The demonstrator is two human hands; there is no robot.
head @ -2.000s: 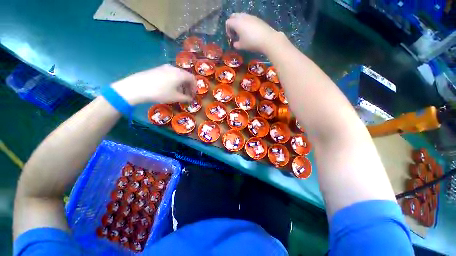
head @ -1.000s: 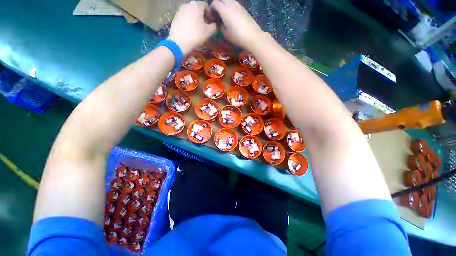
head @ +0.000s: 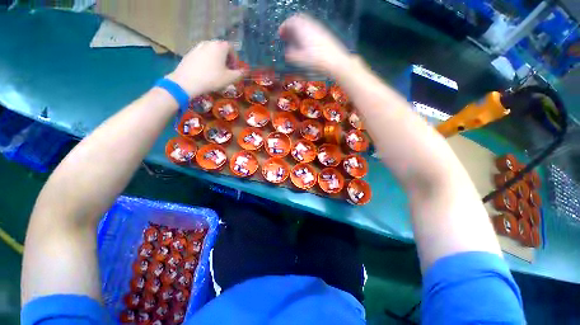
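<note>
Orange round housings (head: 278, 145) with white and dark parts inside stand in rows on a cardboard sheet at the bench front; a few look greyer inside. My left hand (head: 213, 66), with a blue wrist band, is over the rear left housings, its fingertips at an orange housing there. Whether it grips the housing I cannot tell. My right hand (head: 307, 43) is blurred above the clear blister tray (head: 262, 32) behind the rows, fingers bent; what is in its fingers cannot be seen.
Loose cardboard (head: 168, 24) lies rear left. A blue crate (head: 117, 238) of housings is by my left knee. An orange electric screwdriver (head: 474, 115) with a black cable is right of my right forearm, near a blue-and-white box (head: 434, 89). More housings (head: 518, 202) stand on cardboard at right.
My hands were together over the rear of the housings; now they are apart, the left back toward the left and nearer, the right over the tray. The whole view has shifted slightly.
</note>
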